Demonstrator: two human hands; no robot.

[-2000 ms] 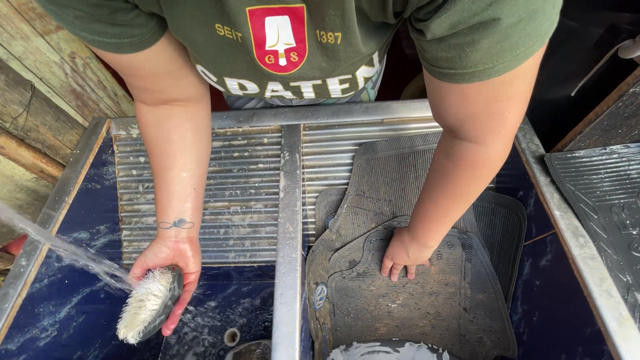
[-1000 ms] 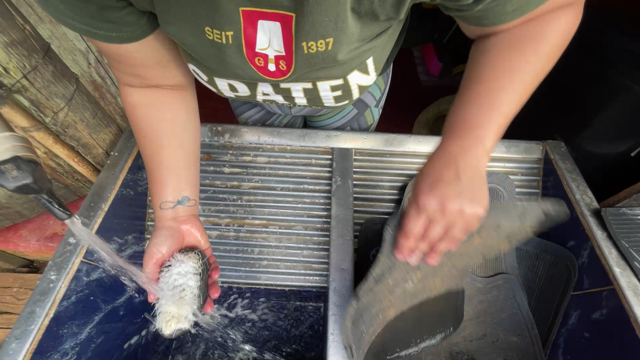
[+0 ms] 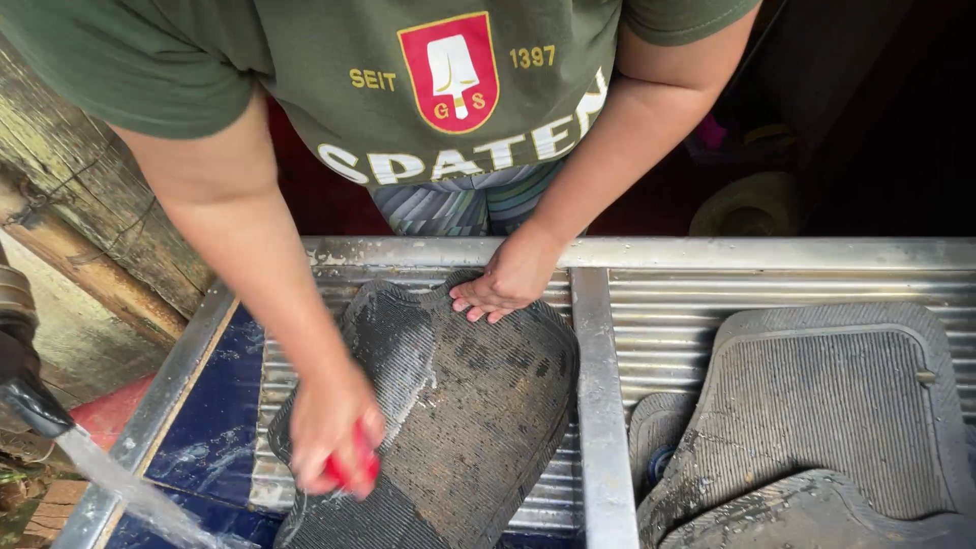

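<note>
On the left ribbed washboard of a tiled sink lies a dark rubber car mat. My right hand, at the left of the picture and blurred, grips a scrub brush whose red back shows; its bristles are hidden against the mat. Spread fingers of my left hand rest on the mat's upper edge, holding nothing. The mat's left part is darker and wet, with a whitish band of suds, while brown dirt covers the rest.
Water streams from a tap nozzle at the lower left. Several more rubber mats lie on the right washboard, beyond a metal divider. Wooden boards stand at the left.
My left hand had lifted a mat on the right side; a mat now lies on the left washboard. My right hand has moved the brush from the water stream onto it, bristles down. The view has shifted.
</note>
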